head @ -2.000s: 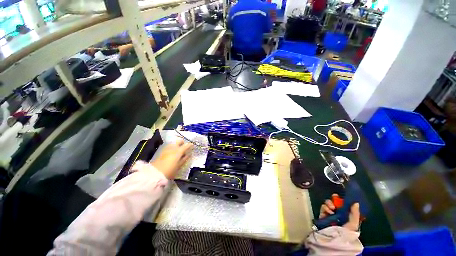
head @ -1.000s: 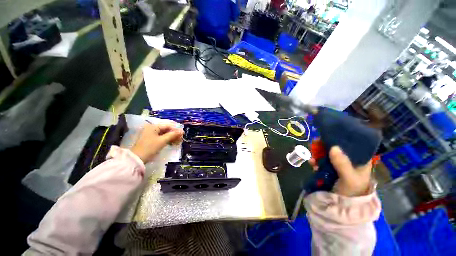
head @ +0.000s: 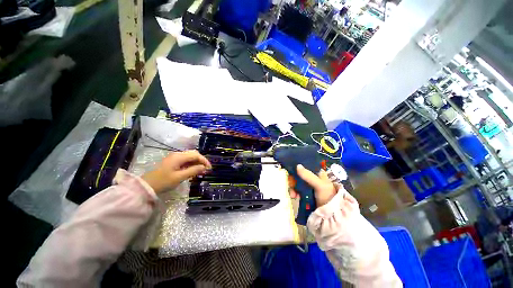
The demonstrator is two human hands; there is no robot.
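My right hand [head: 322,185] grips the dark blue-black soldering gun [head: 298,160] with its orange-red trigger. The gun's metal nose points left and lies over the middle of the black plastic housings [head: 228,191], which stand on bubble wrap [head: 214,228]. Yellow wire lies in the housings. My left hand [head: 181,170] is at the housings' left side, thumb and fingertips close together near the nose's tip. Thin dark lead wires [head: 160,144] stick out left above it. Whether the fingertips pinch a wire is too small to tell.
Another black housing [head: 101,163] with a yellow wire lies left on wrap. Blue and brown wire bundles [head: 222,122], white sheets [head: 202,90] and a yellow wire bundle [head: 281,68] lie behind. Right are a yellow tape roll [head: 330,144], a solder spool [head: 338,172] and a blue bin [head: 363,147].
My right hand has lifted the soldering gun from the right side and brought it left over the housings. My left hand has moved from above the left wrap to the housings' left edge. The view has turned.
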